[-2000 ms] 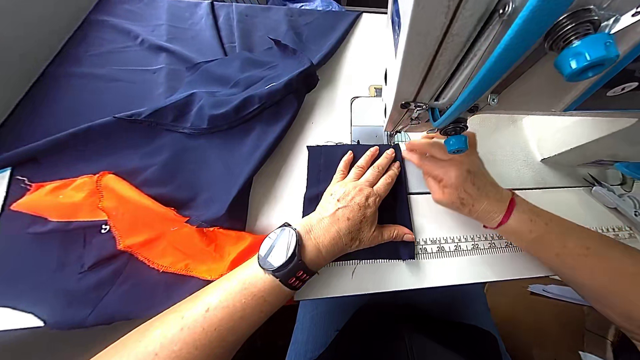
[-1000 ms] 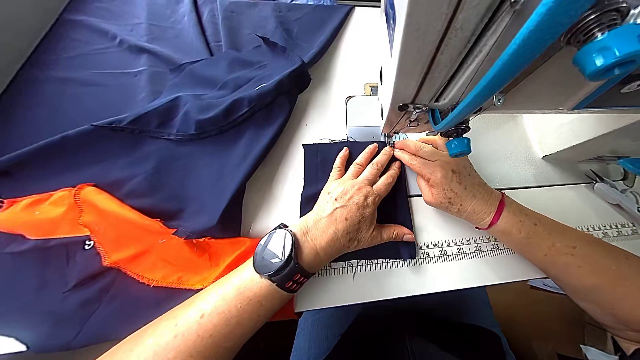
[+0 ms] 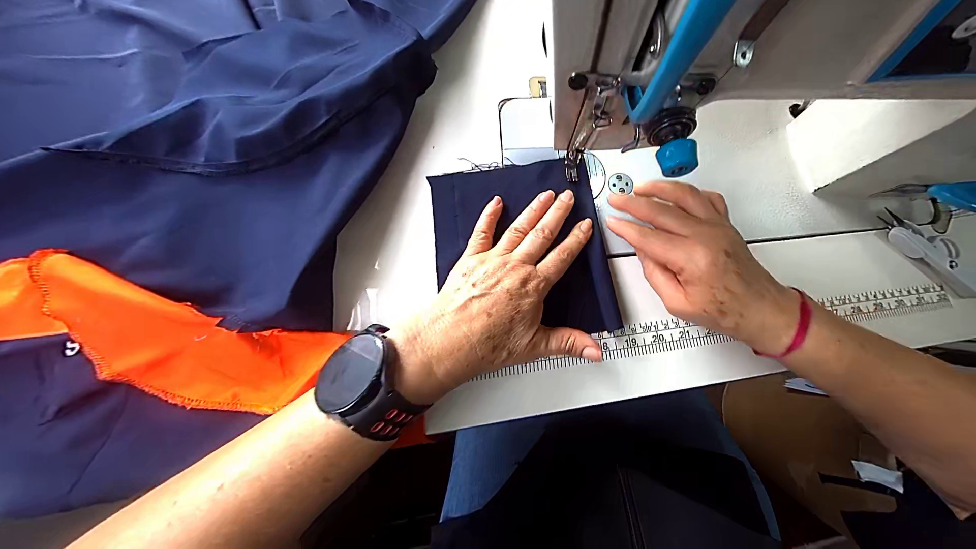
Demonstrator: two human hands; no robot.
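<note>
A navy fabric piece (image 3: 488, 206) lies on the sewing machine's white bed, its far right corner under the presser foot (image 3: 572, 166). Loose threads stick out along its far edge. My left hand (image 3: 507, 293) rests flat on this piece with fingers spread, the thumb over its near edge by the printed ruler strip. Just right of the fabric, my right hand (image 3: 686, 255) hovers near the round metal disc (image 3: 621, 184), fingers together and slightly bent; nothing shows in it. The needle tip cannot be made out.
A large navy cloth (image 3: 191, 168) with an orange fabric strip (image 3: 191, 358) covers the left side. The machine head (image 3: 793, 53) stands at the back right. White thread snips (image 3: 919, 244) lie at the far right, beyond the ruler strip (image 3: 671, 335). Paper scraps (image 3: 877, 474) are below at right.
My right hand has moved off the fabric by the presser foot, to the right and nearer me. My left hand has stayed flat on the piece.
</note>
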